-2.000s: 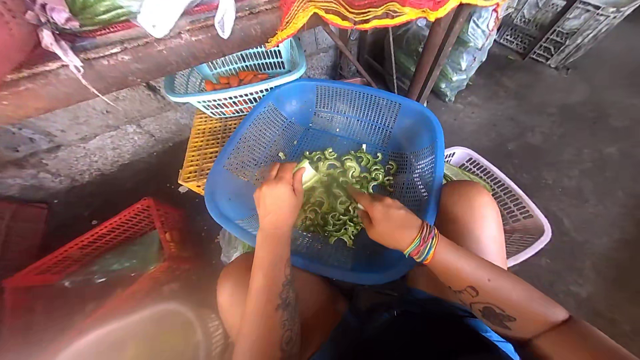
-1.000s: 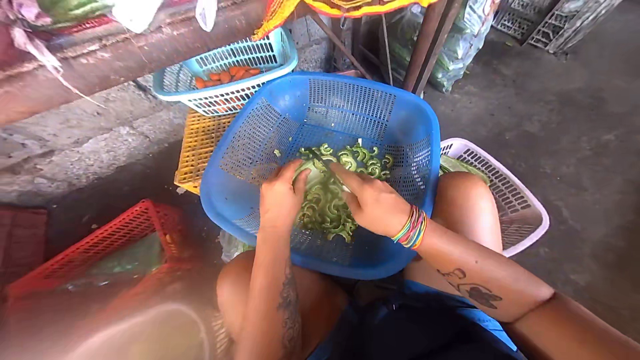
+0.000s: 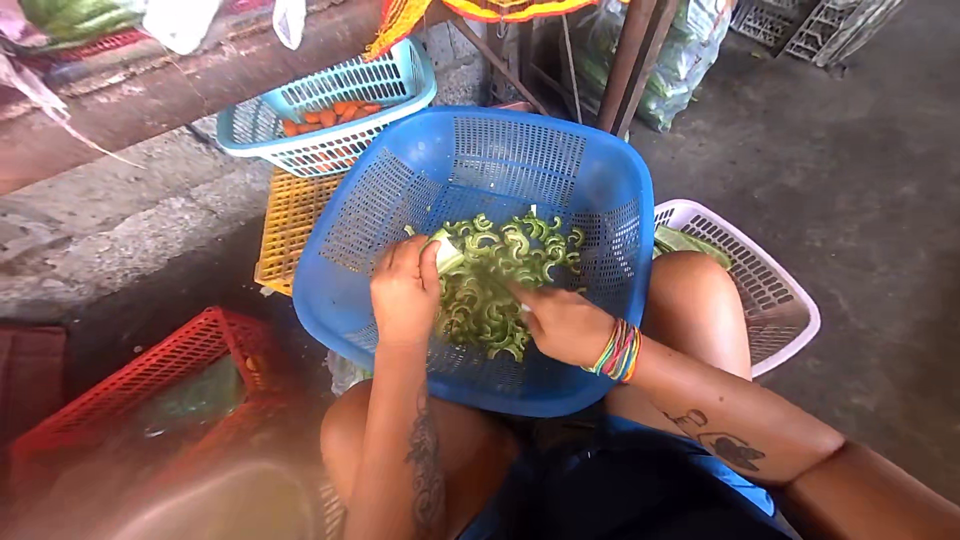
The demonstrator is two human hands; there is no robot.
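Observation:
A large blue plastic basket [image 3: 525, 394] with perforated sides rests on my lap. Curved green slices [image 3: 499, 315], which look like bitter gourd, lie heaped on its bottom. My left hand [image 3: 407, 289] is closed around a pale green piece of the vegetable [image 3: 448, 253] over the left side of the heap. To its right, my right hand [image 3: 566, 322] is over the slices with its fingers curled and the index finger pointing left. A dark, blurred shape lies by that fingertip; whether it is a blade held in the hand cannot be told.
A light blue basket [image 3: 337, 135] of orange pieces stands behind at left, above a yellow crate [image 3: 296, 217]. A red crate [image 3: 135, 367] is at left. A pink-white basket [image 3: 780, 300] with green vegetables sits by my right knee. Metal legs [image 3: 630, 67] and a filled plastic bag [image 3: 679, 67] are behind.
My right hand was closer to the left hand and the held piece one second ago; it is now farther right and lower. My left hand keeps hold of the piece.

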